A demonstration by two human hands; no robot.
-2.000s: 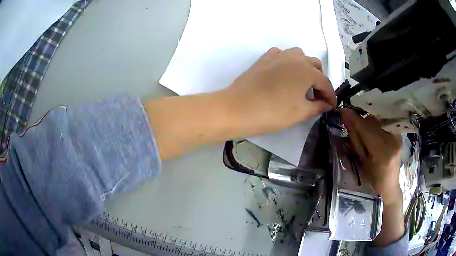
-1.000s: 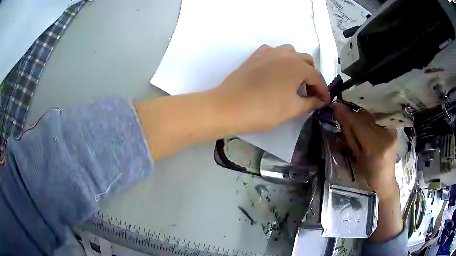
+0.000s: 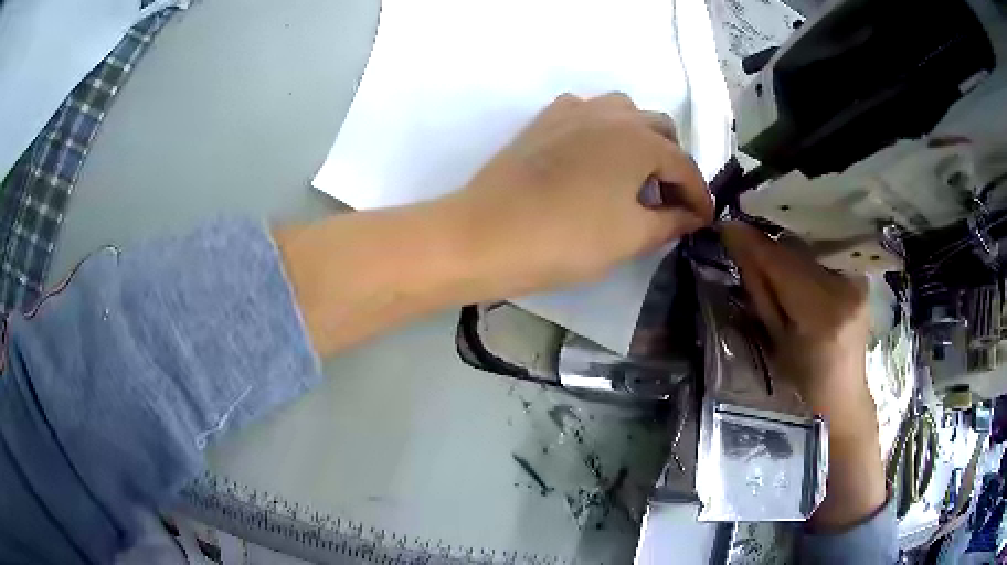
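A large white cloth piece (image 3: 486, 99) lies on the table under my left hand, its right edge running to the needle area. My left hand (image 3: 596, 182) has thumb and forefinger pinched at that edge, just before the presser foot; the fingertips hide what they pinch. My right hand (image 3: 801, 304) reaches in from the right, its fingertips meeting the left ones by the foot; its grip is hidden. The shiny metal folder (image 3: 762, 464) stands below the hands. A white strip (image 3: 674, 535) shows under its lower end.
The cream machine head with a black block (image 3: 883, 88) is at upper right. A dark loop with a shiny arm (image 3: 563, 359) lies left of the folder. Plaid cloth (image 3: 66, 166) is at far left. Scissors handles (image 3: 912, 458) lie at right. Dark bits and a ruler scale (image 3: 331, 530) are near the front.
The whole view has shifted slightly, so everything appears further left. Both hands keep the same pinched pose at the foot. The cloth shows no clear movement of its own.
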